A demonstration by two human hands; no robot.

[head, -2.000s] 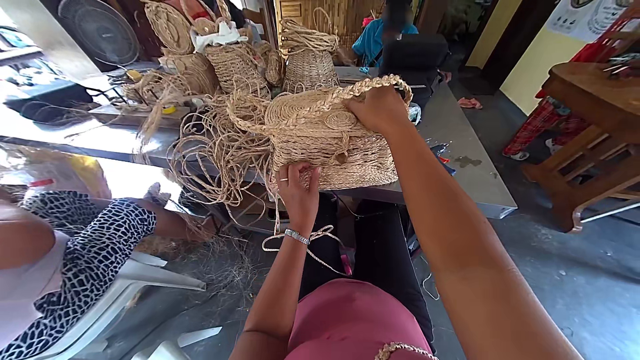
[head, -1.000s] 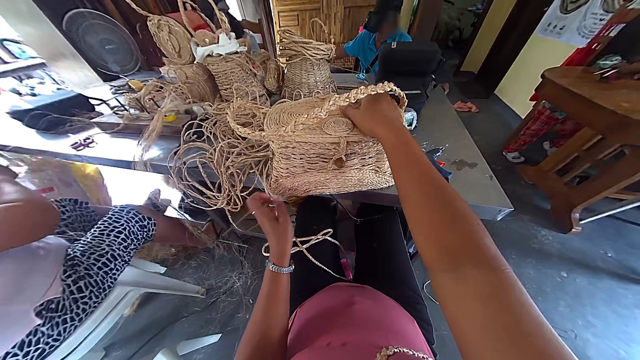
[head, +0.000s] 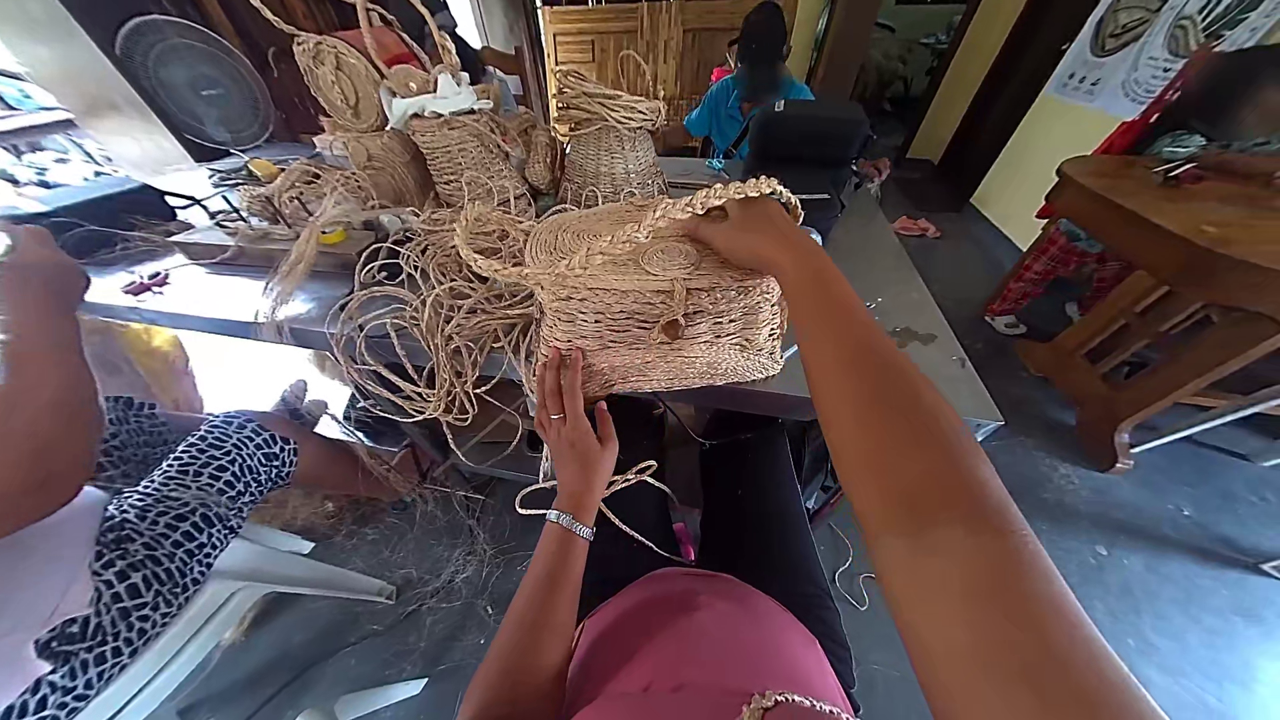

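Note:
A woven natural-fibre bag (head: pixel 640 335) with a coiled lid, a round button and a braided strap (head: pixel 620 240) stands at the table's near edge. My right hand (head: pixel 745 232) rests on the lid's right end at the strap; its fingers are partly hidden, so its grip is unclear. Against the bag's lower left front corner lie the extended fingers of my left hand (head: pixel 577 425), which wears a ring. A thin braided cord (head: pixel 625 480) hangs in loops by my left wrist. Left of the bag is a tangled heap of fibre cord (head: pixel 430 320).
Woven baskets (head: pixel 465 160) and a roll of yellow tape (head: pixel 331 236) are on the grey table (head: pixel 900 330). A seated person in patterned clothing (head: pixel 190 500) is close on the left, on a white plastic chair (head: pixel 270 570). Another person (head: pixel 740 100) sits beyond the table. A wooden table (head: pixel 1190 220) stands right.
My left hand has moved from below the bag's left corner up against its front. My right hand stays at the strap. The neighbouring person's arm at the left is raised higher.

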